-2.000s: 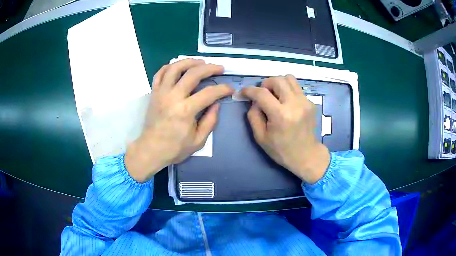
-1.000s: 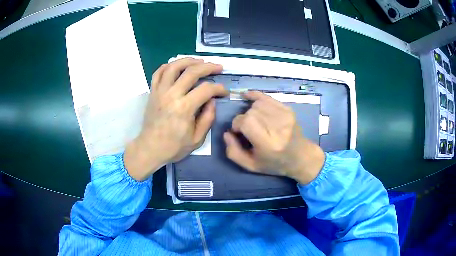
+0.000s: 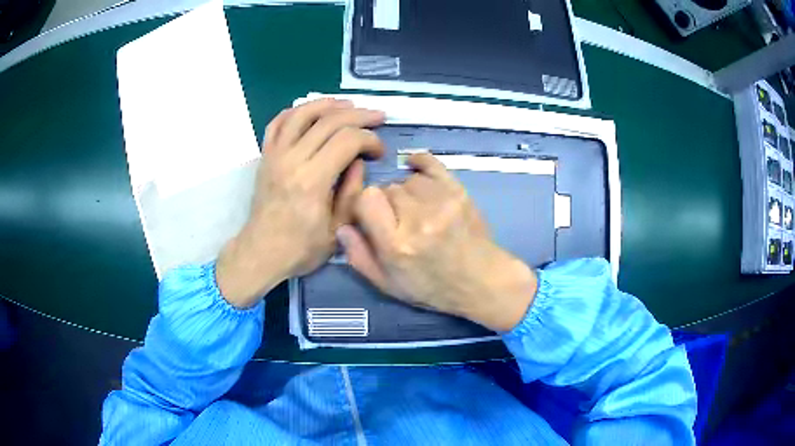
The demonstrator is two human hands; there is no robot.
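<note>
A dark tablet back cover (image 3: 506, 218) lies inner side up in a white foam tray (image 3: 488, 116). A long white strip (image 3: 501, 164) runs along its upper part, and a small pale piece (image 3: 404, 160) sits at the strip's left end. My left hand (image 3: 301, 187) rests over the cover's upper left, fingers bent. My right hand (image 3: 423, 226) is over the cover's middle left, one fingertip at the strip near the small piece. The two hands meet or overlap, and whether anything is between the fingers is hidden. A striped mesh patch (image 3: 338, 322) shows at the lower left.
A long white sheet (image 3: 187, 104) lies left of the cover. A second cover (image 3: 462, 43) in a white tray lies behind. A board tray (image 3: 754, 183) stands at the right edge, and a grey device (image 3: 697, 10) at the back right. A blue bin (image 3: 702, 366) is at lower right.
My right hand has moved left towards my left hand, uncovering the strip and the cover's right part. My left thumb and forefinger have shifted slightly. The cover is almost unmoved.
</note>
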